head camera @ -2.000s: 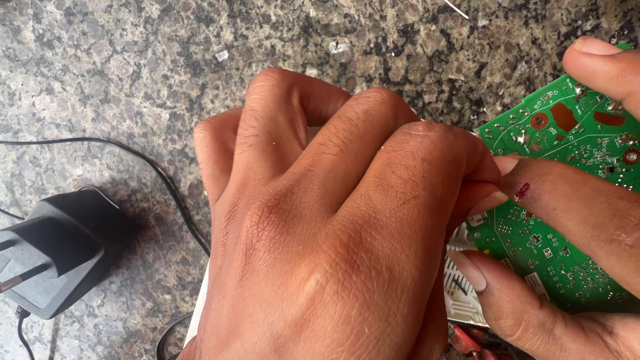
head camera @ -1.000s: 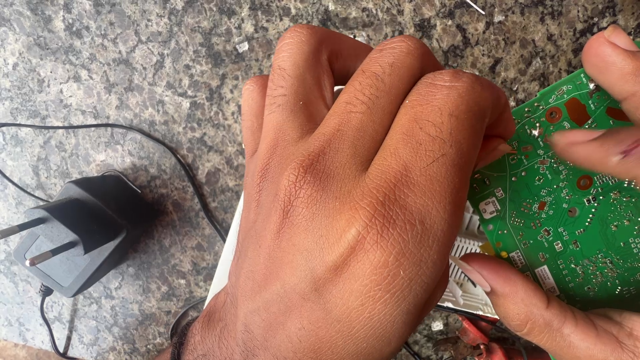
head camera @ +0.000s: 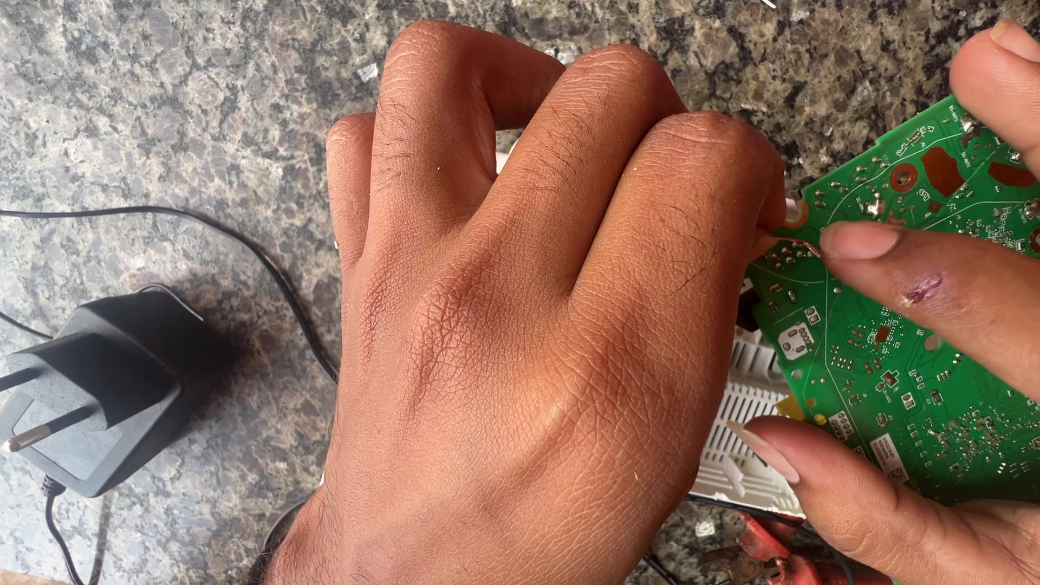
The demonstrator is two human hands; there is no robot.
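Observation:
My left hand (head camera: 520,325), back up, fills the middle, its fingers curled and its thumb mostly hidden. Its fingertips pinch one end of a thin copper-coloured wire (head camera: 795,241) at the left edge of a green printed circuit board (head camera: 861,325). My right hand (head camera: 902,341) reaches in from the right and holds the board, thumb low near its lower left edge and another finger near the top. Its index fingertip lies by the wire's other end. Beneath the board, a slotted white plastic housing (head camera: 743,414) shows in part.
A black power adapter (head camera: 106,390) with two round pins lies at the left on the speckled granite surface (head camera: 203,106). Its black cable (head camera: 244,236) runs behind my left hand. Red-handled pliers or cutters (head camera: 768,540) lie at the lower right, beside another dark cable.
My right index finger touched the left fingertips two seconds ago, was drawn back to the right one second ago, and is now near them again at the wire.

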